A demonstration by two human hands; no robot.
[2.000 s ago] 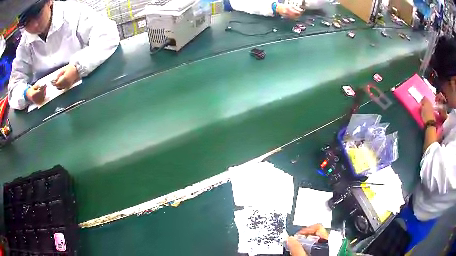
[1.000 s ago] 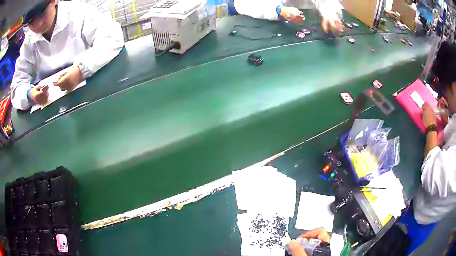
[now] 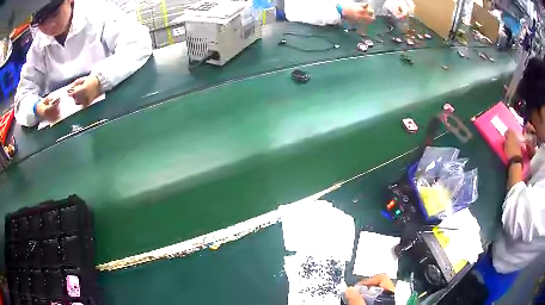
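My right hand (image 3: 371, 287) is at the bottom edge, partly cut off. Its fingers are closed around a clear-grey syringe barrel (image 3: 371, 292) that lies roughly level. A white wrap (image 3: 403, 291) and a bit of green show at the barrel's right end. The tip is too small to make out. My left hand is out of the picture. A white sheet covered with black dabs (image 3: 314, 275) lies just left of my right hand. A black blister tray (image 3: 51, 238) at the far left holds a pink housing (image 3: 73, 286), with more pink at the bottom edge.
A clean paper sheet (image 3: 376, 254), a dark box with red and blue lights (image 3: 395, 205) and a blue bin of bags (image 3: 425, 205) are at right. The green belt (image 3: 209, 143) carries a dark part (image 3: 300, 75) and pink-rimmed parts (image 3: 409, 124). Other workers sit around.
The dark part and the pink-rimmed parts on the belt have moved left and nearer. Another small dark part has appeared on the belt at upper right. My right hand keeps its hold.
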